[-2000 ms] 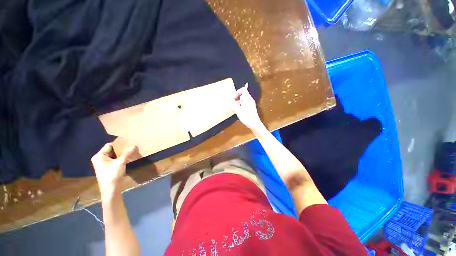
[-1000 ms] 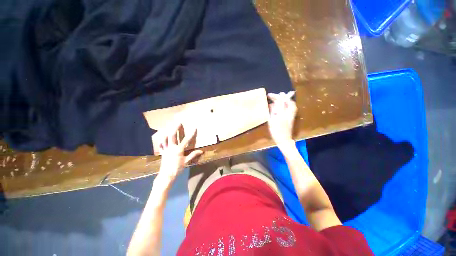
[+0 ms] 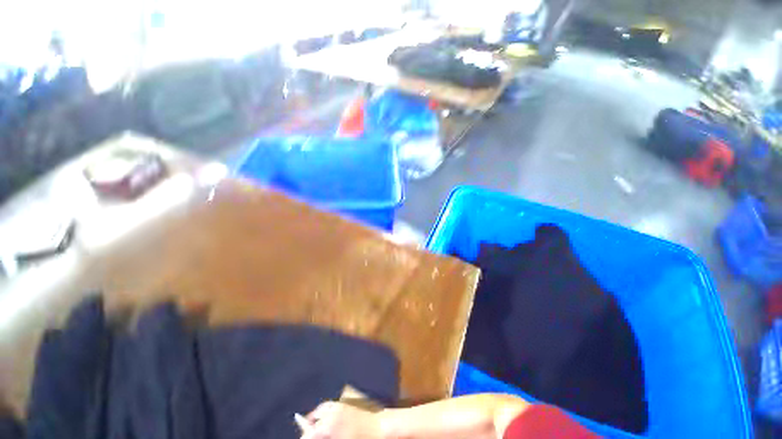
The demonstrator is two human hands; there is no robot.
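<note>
The dark garment (image 3: 291, 369) lies on the brown table (image 3: 283, 257) at the lower left, its rounded corner near the table's right end. A small tan piece of the card template (image 3: 360, 396) shows on it, just above my right hand; the rest is out of the picture. My right hand (image 3: 339, 422) is at the bottom edge, partly cut off and blurred. A pale pointed tip, apparently the marking pencil (image 3: 301, 421), sticks out from its fingers. My left hand is out of the picture.
A large blue tub (image 3: 699, 317) holding black cloth (image 3: 557, 326) stands by the table's right end. A second blue tub (image 3: 326, 171) is beyond the far edge. A dark red box (image 3: 126, 174) sits at the table's far left. Another worktable (image 3: 446, 90) stands farther back.
The view has swung up and away from the work, so the far tub and floor now show. The left hand and most of the template have left the picture; the garment sits lower.
</note>
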